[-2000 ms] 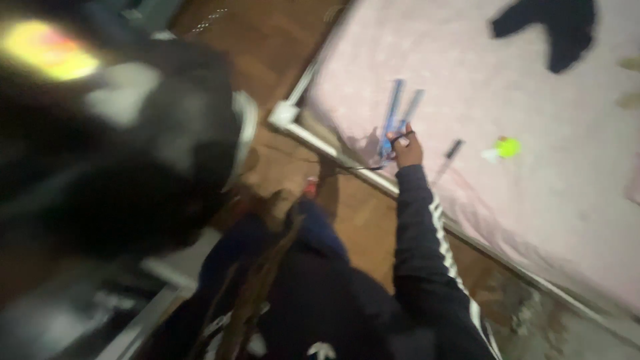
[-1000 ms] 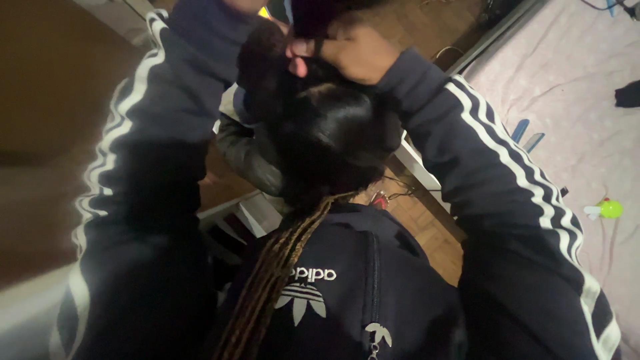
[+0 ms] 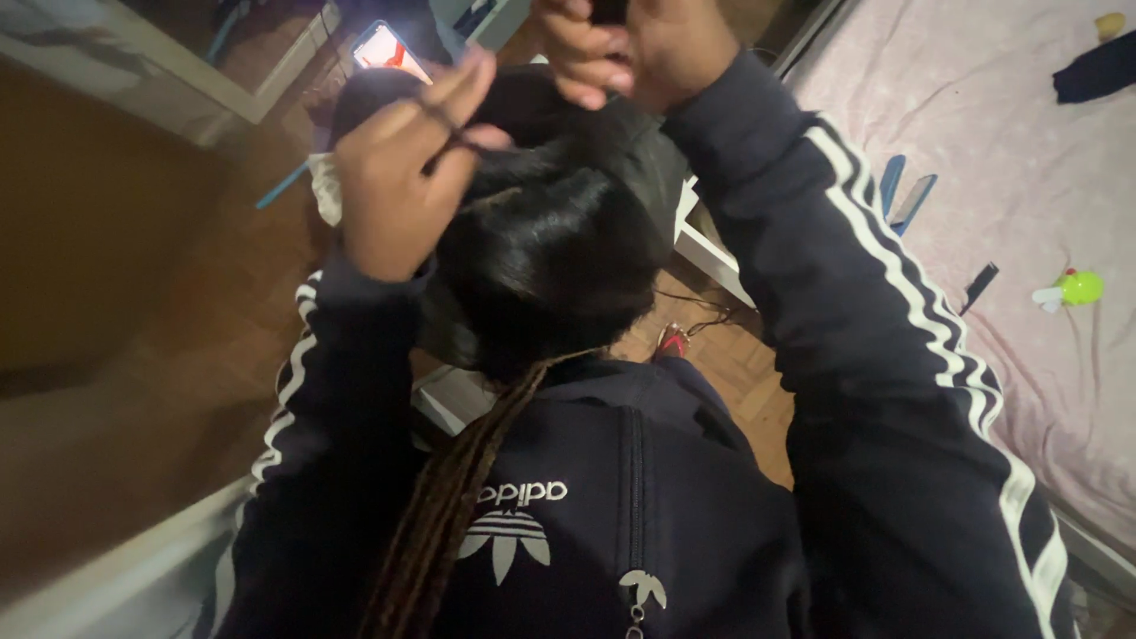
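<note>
A person's head with smooth black hair (image 3: 550, 240) is in front of my chest. My left hand (image 3: 408, 169) is at the left side of that head, with a thin dark band (image 3: 444, 120), apparently a hair tie, looped about its fingers. My right hand (image 3: 639, 53) is above the head at the top edge, its fingers curled around a dark bundle (image 3: 608, 11) that looks like hair; part of this hand is cut off by the frame. Long brown braids (image 3: 453, 497) hang down over my dark Adidas jacket (image 3: 710, 524).
On the pink bed cover (image 3: 1003, 186) at right lie a blue hair straightener (image 3: 905, 195), a black comb-like item (image 3: 980, 286), a lime-green item (image 3: 1078, 288) and a dark cloth (image 3: 1096, 69). A lit phone (image 3: 388, 51) is beyond the head. A cable (image 3: 710, 311) runs near a foot (image 3: 673, 340).
My right hand has moved from beside the blue straightener on the bed to above the head. Since one second ago, my left hand has come down to the head's left side, away from my right.
</note>
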